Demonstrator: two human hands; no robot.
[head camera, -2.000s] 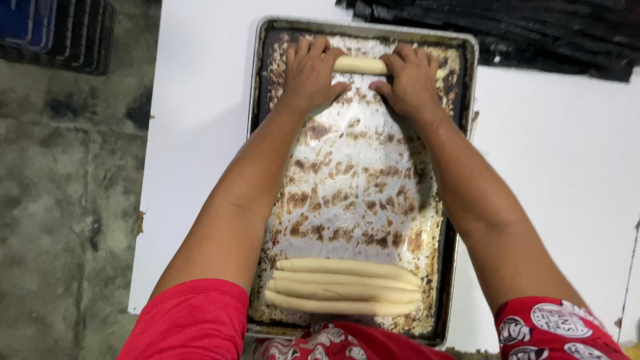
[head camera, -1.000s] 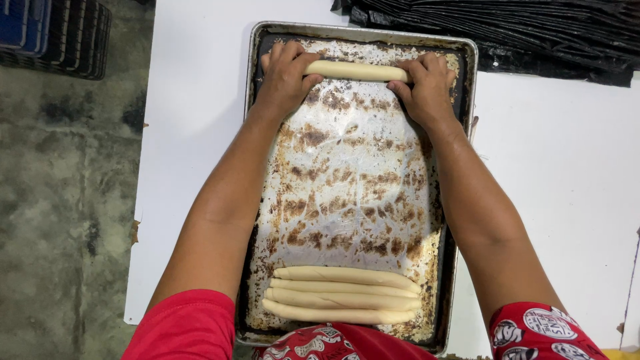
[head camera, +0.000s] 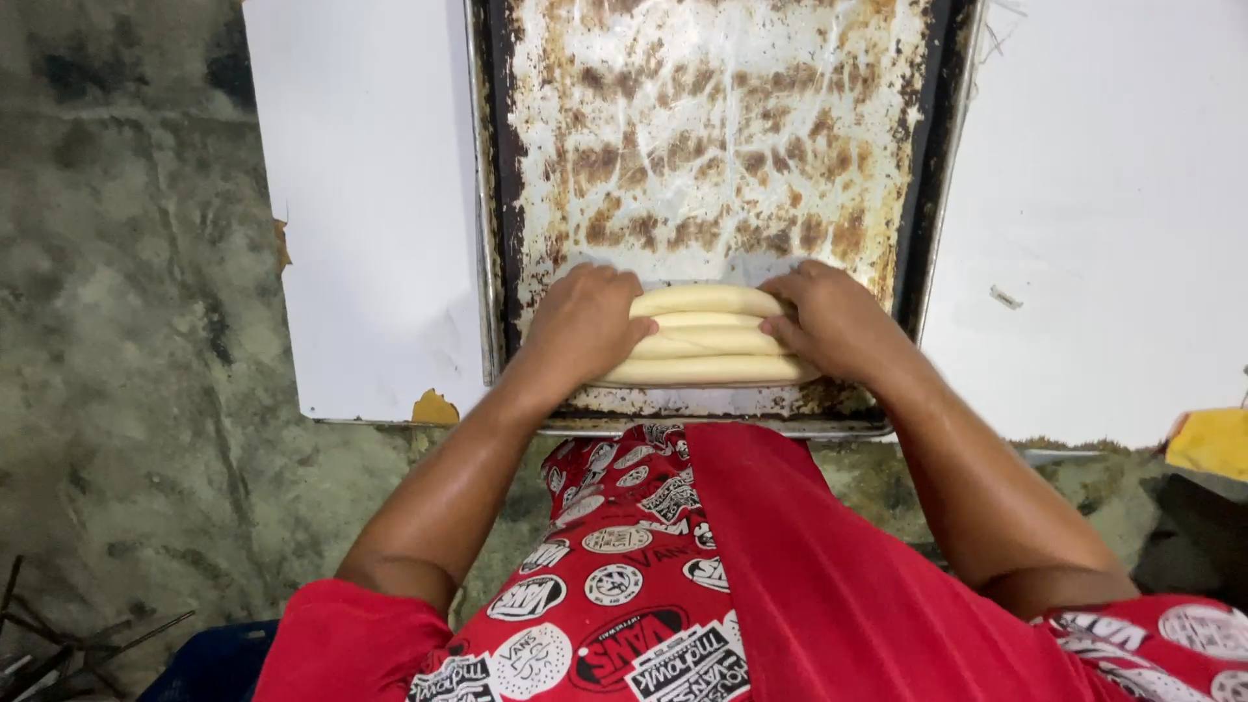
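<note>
Several pale dough rolls (head camera: 717, 341) lie side by side across the near end of a worn metal baking tray (head camera: 487, 234), which is lined with stained, greasy paper (head camera: 721, 146). My left hand (head camera: 590, 322) grips the left end of the farthest roll, its thumb resting over the rolls nearer to me. At the right end of that same roll, my right hand (head camera: 829, 317) has its fingers curled round the far side and its thumb on the near side. The fingertips of both hands are partly hidden behind the dough.
The tray rests on a white board (head camera: 380, 214) with chipped edges. A small scrap (head camera: 1005, 297) lies on the board to the right. A yellow cloth-like item (head camera: 1209, 442) is at the right edge. Stained concrete floor (head camera: 127, 292) shows at left.
Both hands have come from the tray's far end to its near end, bringing a roll against the others. The view has shifted down toward my body.
</note>
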